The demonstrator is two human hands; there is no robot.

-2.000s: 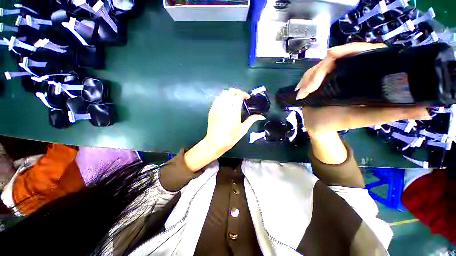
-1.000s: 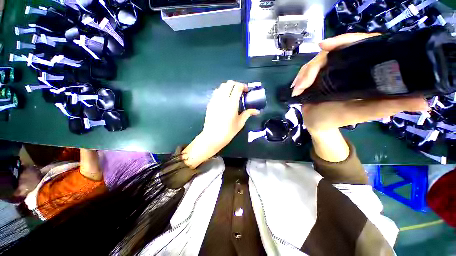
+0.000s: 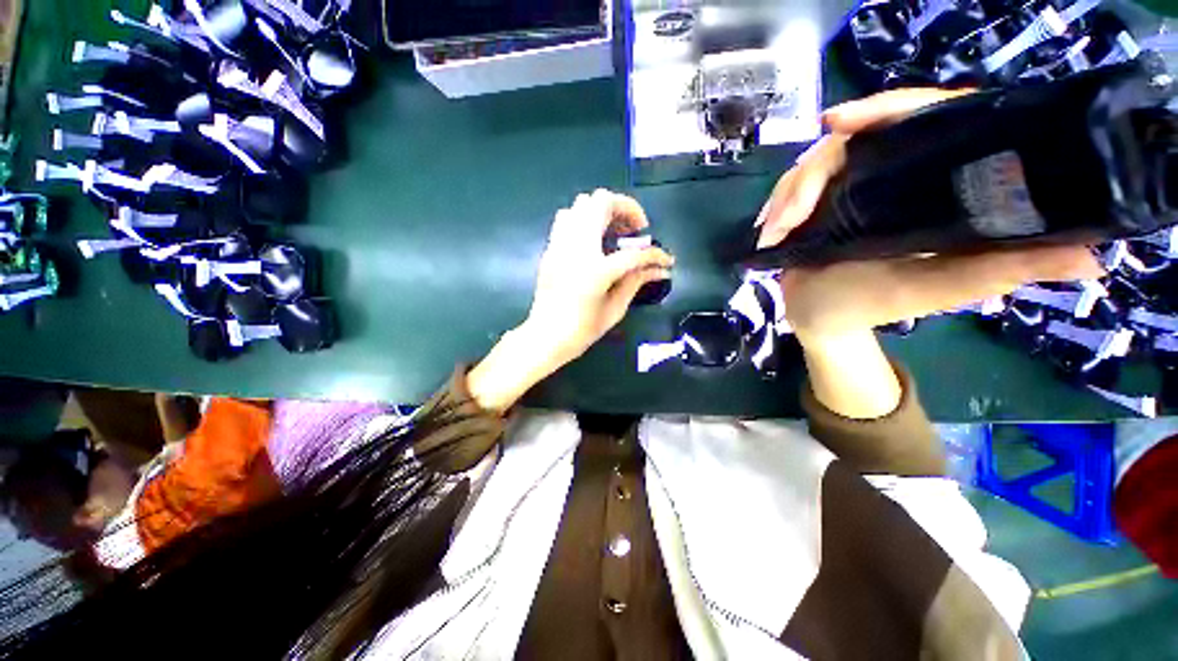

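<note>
My left hand holds a small black module between thumb and fingers, mostly hidden by the fingers, over the green mat. My right hand is closed around a thick black electric screwdriver with a pale label. Its front end points left toward the module, with a visible gap; the bit cannot be made out. Another black module with a pale ribbon cable lies on the mat below the screwdriver's front, beside a further cabled piece partly hidden by my right hand.
Modules with ribbon cables lie spread at the left. A dense heap lies at the right, partly behind the screwdriver. The screw feeder stands at the top centre, beside a white box. A person and blue stool are beyond the bench edge.
My left hand has turned the module, and its fingers now cover more of it. The screwdriver has barely moved. The view has shifted slightly, showing more at the left.
</note>
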